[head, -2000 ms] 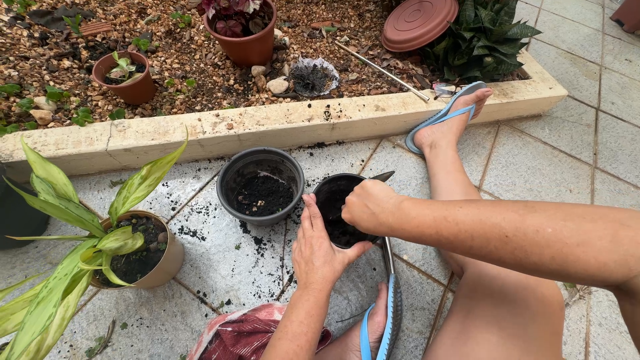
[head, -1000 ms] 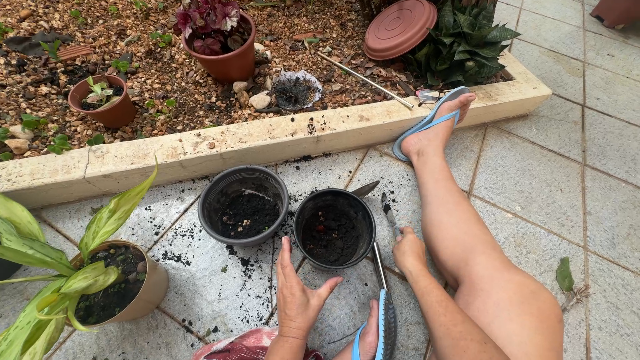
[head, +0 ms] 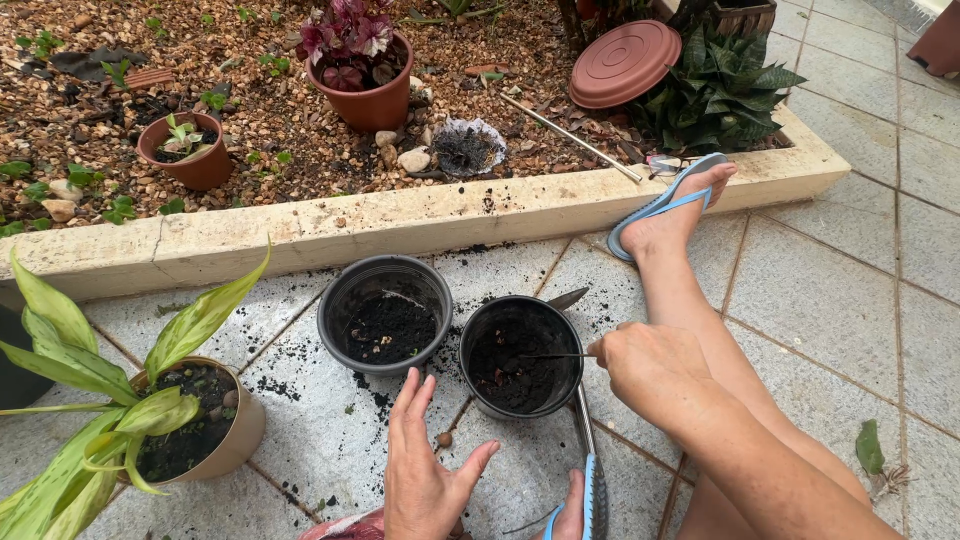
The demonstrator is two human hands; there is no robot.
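Note:
My right hand [head: 652, 367] grips a thin-bladed tool [head: 559, 355], seen nearly edge-on, whose blade reaches over the dark soil in a black plastic pot [head: 469, 352]. The tool's handle is hidden in the fist. Fingers spread, my left hand [head: 431, 457] holds nothing just below and left of that pot. A second black pot [head: 322, 319], partly filled with dark soil and small bits, stands to the upper left. Behind the nearer pot a pointed metal blade [head: 568, 298] lies on the tiles. A metal shaft [head: 583, 420] runs along the pot's lower right side.
A leafy plant in a tan pot [head: 244, 439] stands at left. Beyond the concrete border [head: 375, 217] are terracotta pots [head: 390, 94], a reddish round lid [head: 626, 64], a rod [head: 570, 136] and glasses [head: 664, 165]. My foot in a blue flip-flop [head: 637, 217] rests against the border.
Two seconds ago my right fist was over the nearer pot; one second ago it held the tool to the pot's right, blade pointing up. Now the blade reaches across into the pot.

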